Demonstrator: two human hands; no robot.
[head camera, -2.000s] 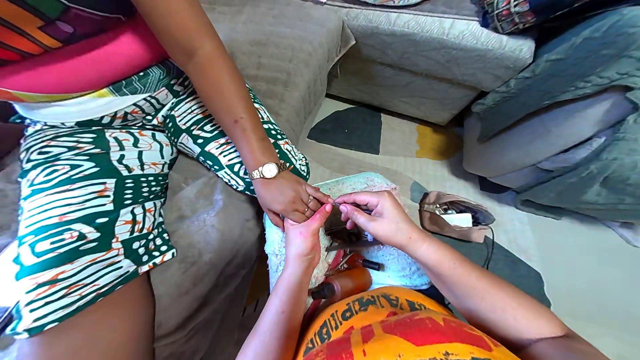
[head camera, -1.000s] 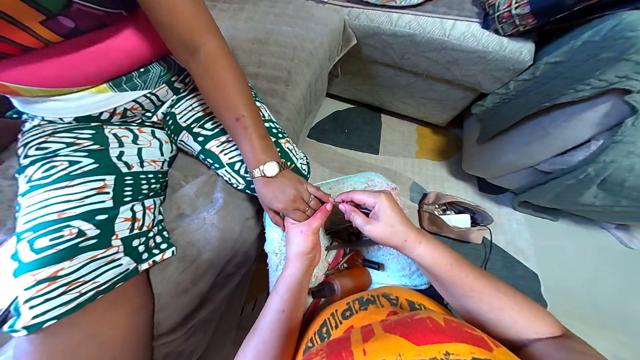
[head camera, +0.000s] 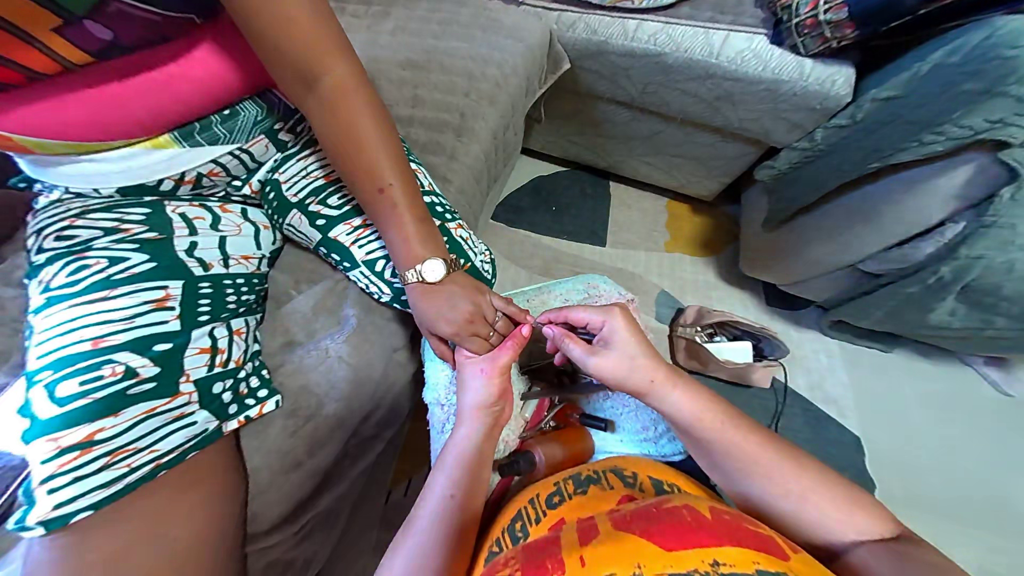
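Note:
My left hand (head camera: 490, 382) grips the fingers of another person's hand (head camera: 460, 312), which wears rings and, at the wrist, a gold-coloured watch (head camera: 433, 270). Close by on the right, my right hand (head camera: 604, 344) pinches a thin, dark tool (head camera: 578, 332), its tip at one of that person's fingertips. Too little of the tool shows to tell its kind. Below the hands lies a light blue towel (head camera: 632, 416). On it are an amber bottle with a black cap (head camera: 560, 450), a small red bottle with a black cap (head camera: 592, 422) and dark items partly hidden by my hands.
The other person sits on a grey-covered sofa (head camera: 432, 72) at the left. An open beige pouch (head camera: 696, 352) with a white item inside and a dark cord beside it lies on the patterned rug (head camera: 552, 204). A chair draped in grey-green cloth (head camera: 904, 216) stands at the right.

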